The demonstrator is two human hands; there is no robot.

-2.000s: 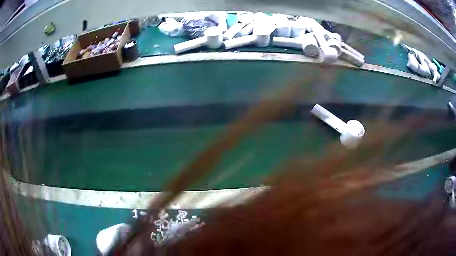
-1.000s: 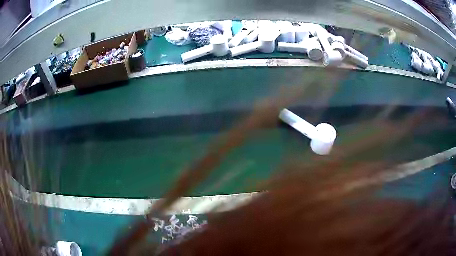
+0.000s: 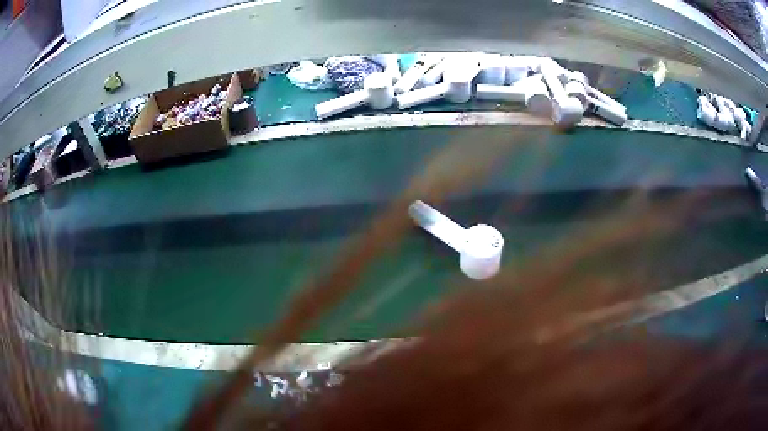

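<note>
A white fan body (image 3: pixel 480 252) with a round drum head and a straight tube handle lies on the dark green conveyor belt (image 3: pixel 210 286), near the middle of the view. Its handle points up and left. Another white unit (image 3: pixel 757 181) is cut off at the right edge of the belt. Neither my left hand nor my right hand is in view. Blurred reddish-brown strands, likely hair, hide much of the lower middle and right.
A pile of fan bodies (image 3: pixel 505 84) lies across the belt, with an open small-parts box (image 3: pixel 181 139) to its left. A pale rail (image 3: pixel 168 353) edges the near side. Small white pieces (image 3: pixel 303 384) lie on the near bench. A metal shelf (image 3: pixel 278 34) spans the top.
The fan body has moved left along the belt. The background sits lower in the view and more shelf shows. The white part at the lower left is now blurred, and a unit beside it has left view.
</note>
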